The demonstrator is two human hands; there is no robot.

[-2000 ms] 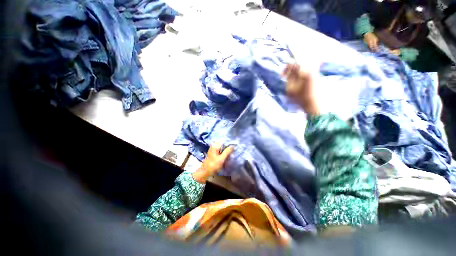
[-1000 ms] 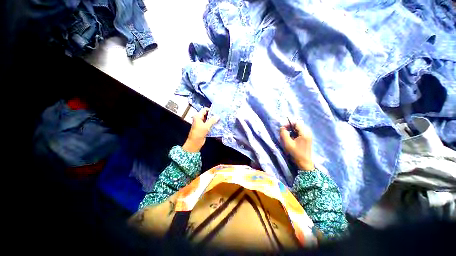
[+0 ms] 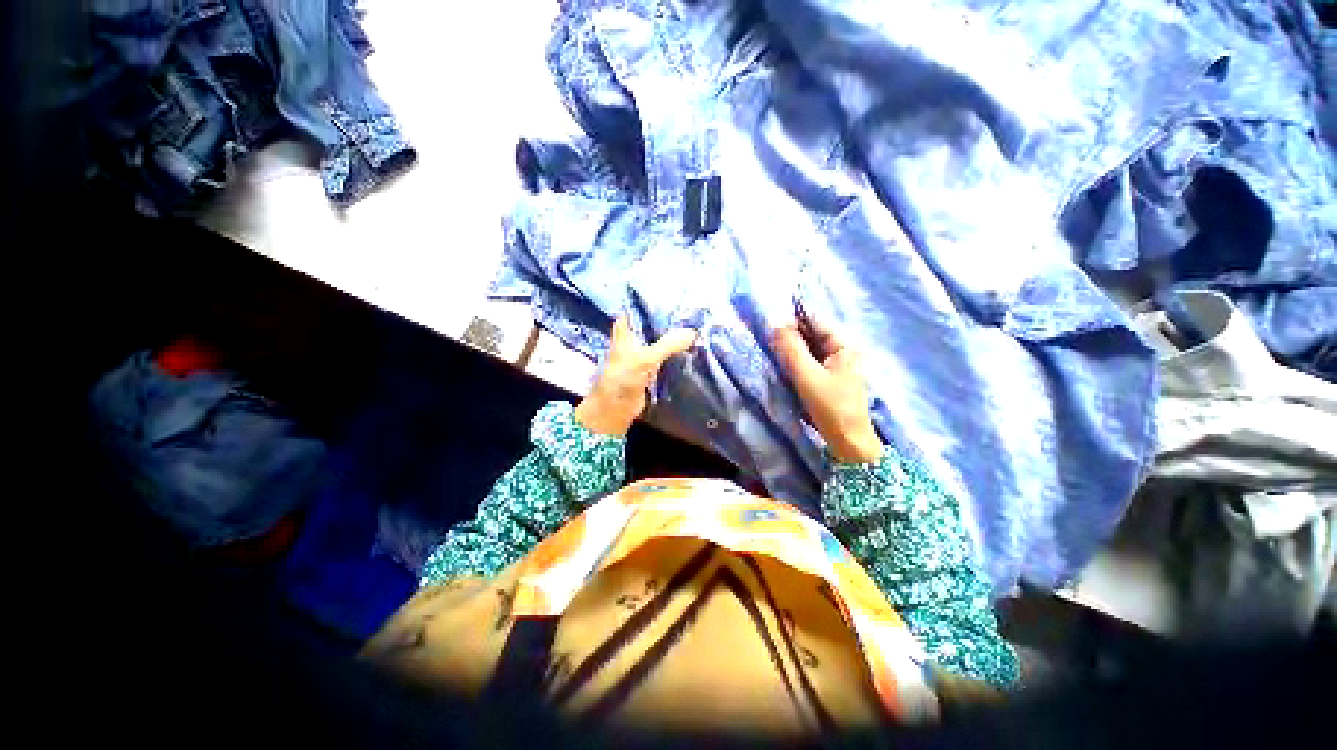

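Note:
A large pale blue patterned denim shirt [image 3: 938,352] lies spread over the table edge in front of me. A small black label [image 3: 702,205] shows near its collar area. My left hand [image 3: 631,375] holds the shirt's near left part between thumb and fingers. My right hand [image 3: 829,384] is closed around a small dark tool, which looks like thread snips [image 3: 802,314], its tip pointing up over the shirt. The fingers of both hands are partly hidden by the cloth and by blur.
Dark denim garments [image 3: 301,88] are heaped on the white table [image 3: 440,161] at the far left. Grey-beige garments [image 3: 1246,396] hang at the right. Below left, denim [image 3: 205,447] lies over something red, beside a blue crate [image 3: 345,542].
Since two seconds ago the shirt has been spread out and the right hand has come down near the left. In the last second the hands have moved closer together.

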